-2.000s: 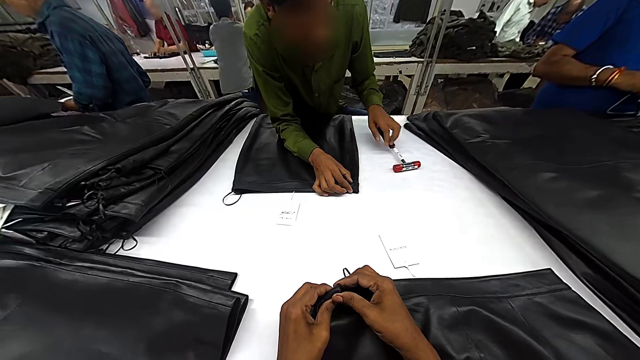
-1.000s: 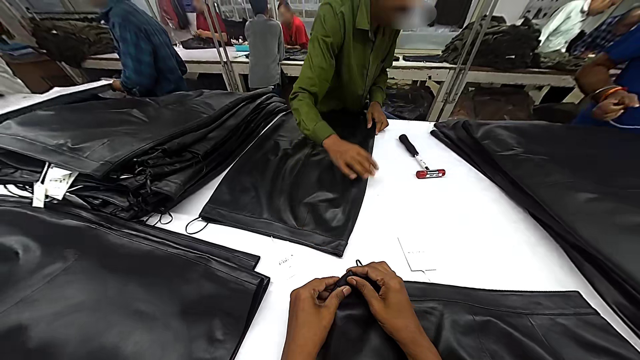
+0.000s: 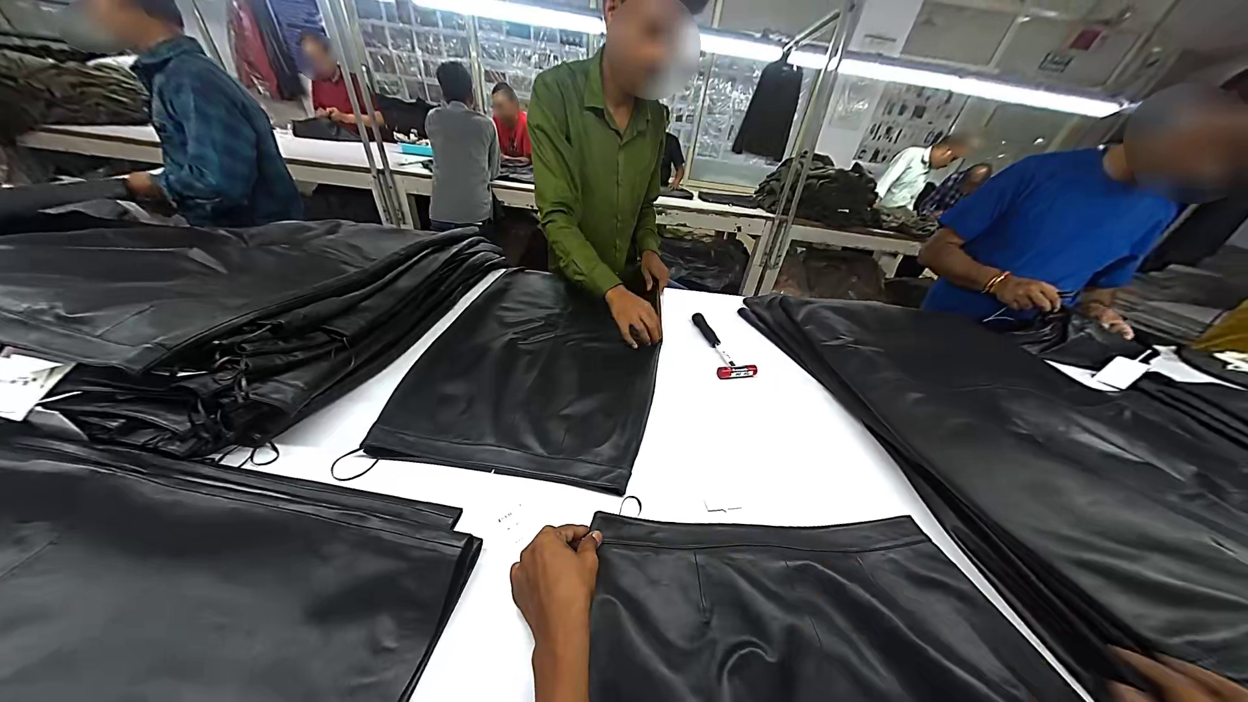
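Observation:
A black leather skirt (image 3: 780, 604) lies flat on the white table before me, its waistband toward the far side. My left hand (image 3: 558, 575) pinches the waistband's left corner between thumb and fingers, just below a thin black loop (image 3: 631, 506). At the bottom right edge, partly cut off and blurred, my right hand (image 3: 1185, 678) is at the dark leather; its fingertips are not clear. Across the table, a person in a green shirt has a hand (image 3: 634, 317) on another black leather skirt (image 3: 526, 380). Right of that skirt rests a tool with a black handle and red head (image 3: 736, 371).
Piles of black leather garments (image 3: 244, 292) lie at the left, with more garments at near left (image 3: 224, 575) and right (image 3: 975, 419). Pencil marks are on the white tabletop (image 3: 770, 448). A person in blue handles dark material (image 3: 1082, 336) at the right; other people are behind.
My hands were together at the waistband corner; my right hand has moved away to the right. The other person's skirt, folded smaller two seconds ago, now lies extended. The tool was let go.

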